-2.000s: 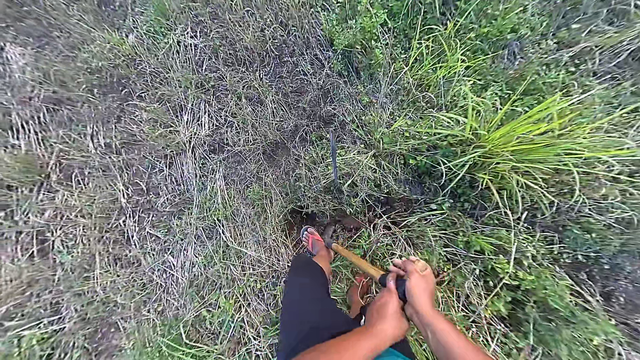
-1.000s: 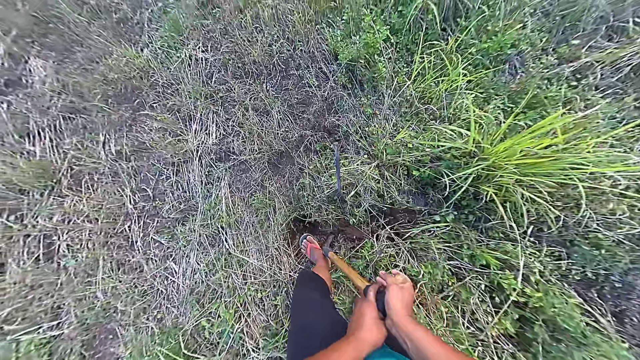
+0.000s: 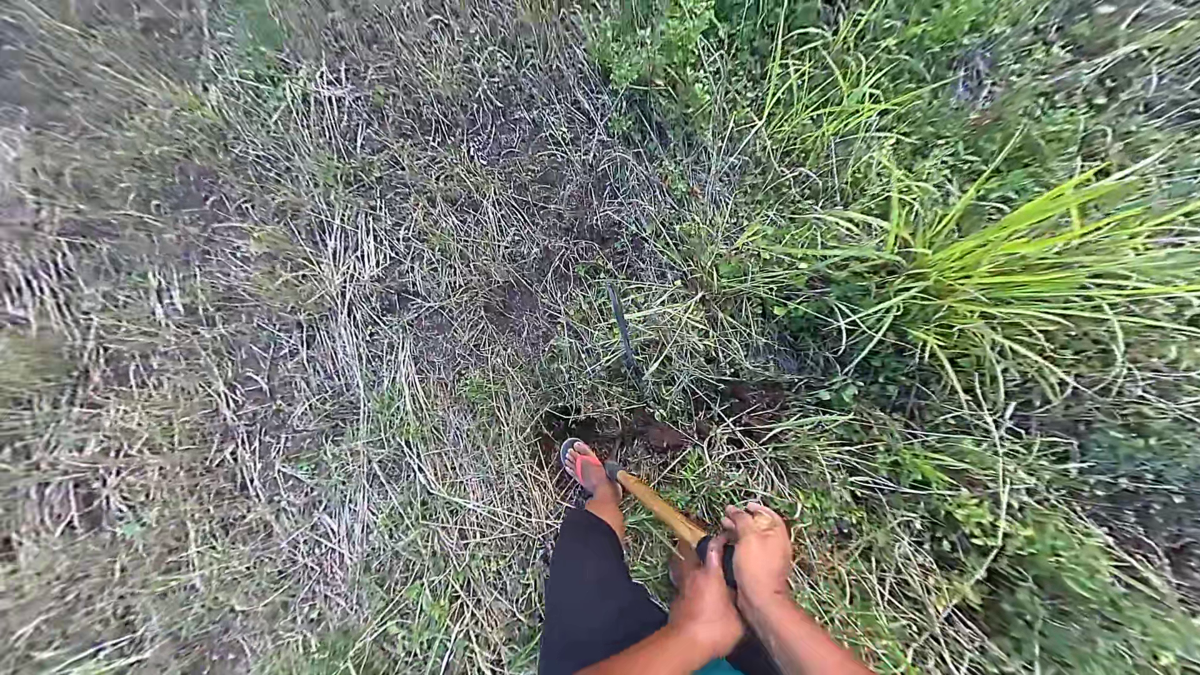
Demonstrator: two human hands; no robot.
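Note:
A digging tool's wooden shaft (image 3: 661,507) slants from my hands up to a dark metal socket beside my sandalled foot (image 3: 592,472). My left hand (image 3: 705,600) is closed around the dark grip at its near end. Just to the right, my right hand (image 3: 761,551) is closed on the same grip. The tool's head is mostly hidden near the foot. Dug reddish-brown soil (image 3: 662,435) lies just beyond it. A long, thin dark object (image 3: 622,330), its kind unclear, lies in the grass past the soil.
Dry, flattened grass (image 3: 356,253) spreads across the left. A tall green grass clump (image 3: 1003,272) stands at the right, with low leafy weeds (image 3: 656,47) at the top. More loose soil (image 3: 755,401) lies right of the foot.
Both hands have stayed on the tool's grip. The tool's head, visible over the dark soil a second ago, is now mostly out of sight by the foot.

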